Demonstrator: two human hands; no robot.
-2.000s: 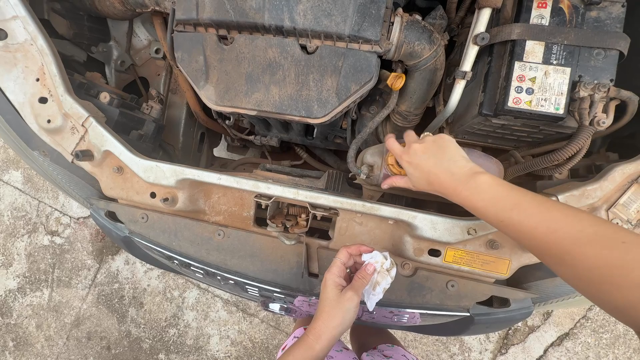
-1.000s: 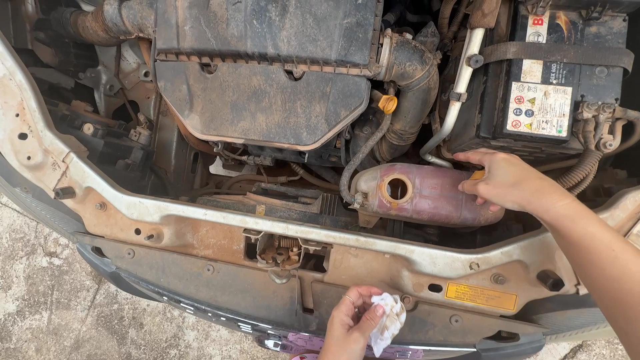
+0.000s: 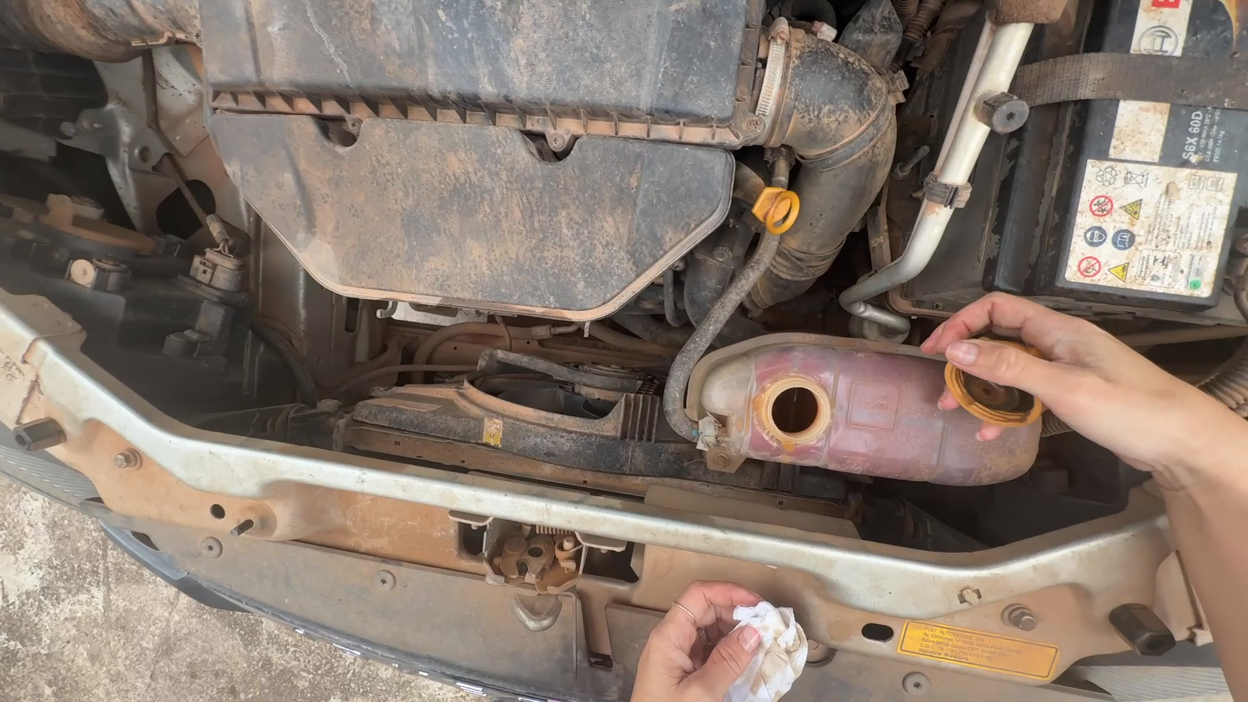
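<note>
Between the fingers of my right hand (image 3: 1063, 375) is a yellow screw cap (image 3: 994, 385), its hollow underside showing. The hand is over the right end of the coolant expansion tank (image 3: 897, 409), a translucent plastic tank stained pinkish. Near the tank's left end, the round filler neck (image 3: 795, 411) stands uncovered, dark inside. My left hand (image 3: 702, 643), with a ring on one finger, pinches a crumpled, stained white cloth or paper (image 3: 770, 655) above the front panel at the bottom of the view.
The dusty black engine cover (image 3: 478, 210) lies at upper left, with a yellow dipstick handle (image 3: 777, 209) beside it. A strapped battery (image 3: 1150, 224) is at upper right. The metal front crossmember (image 3: 546, 502) and hood latch (image 3: 536, 556) run below the tank.
My right hand was on the cap at the filler neck; it has since moved right with the cap, and the neck is uncovered. My left hand still holds the cloth or paper.
</note>
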